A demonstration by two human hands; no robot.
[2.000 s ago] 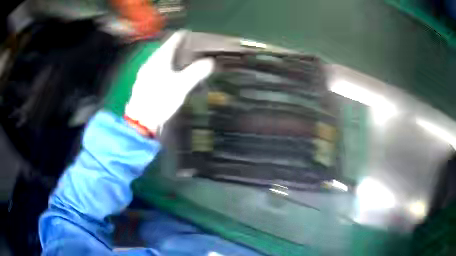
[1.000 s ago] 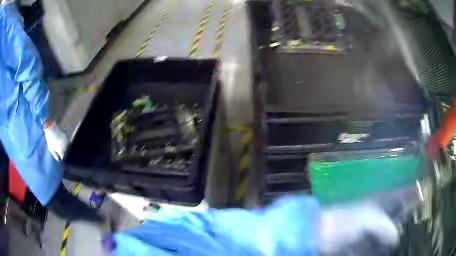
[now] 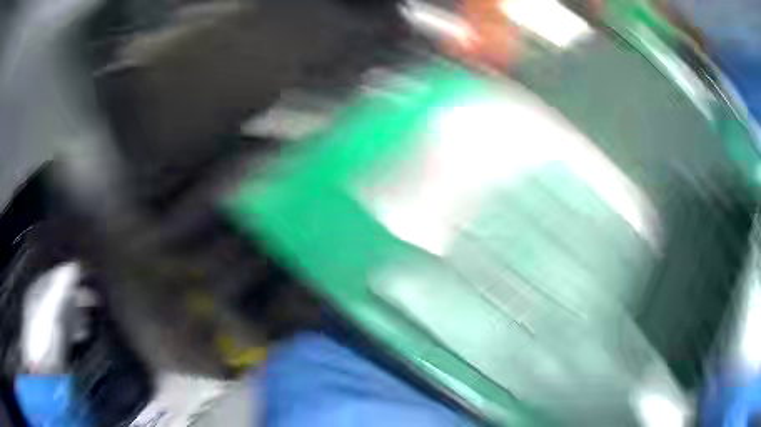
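Note:
The view is badly blurred. A white-gloved hand, most likely my left hand [image 3: 52, 317], is at the lower left edge with a blue sleeve below it. It is over or beside a dark object [image 3: 108, 359], whose shape is unclear; whether the hand grips it cannot be told. At the right edge a white patch above blue cloth may be my right hand [image 3: 751, 313], cut off by the picture's edge. The green bench mat [image 3: 309, 225] lies in front of me, with a pale green slatted sheet [image 3: 534, 250] on it.
A shiny metal sheet [image 3: 492, 133] reflects light on the bench. The dark green conveyor surface [image 3: 617, 108] runs behind it. Dark totes [image 3: 209, 83] stand left of the bench. An orange-red blur [image 3: 488, 33] is at the top. Blue clothing [image 3: 342, 388] is at the bottom.
The view has turned from the floor totes back to the bench. The black pallet seen on the bench two seconds ago no longer shows there. The glove now shows at the lower left.

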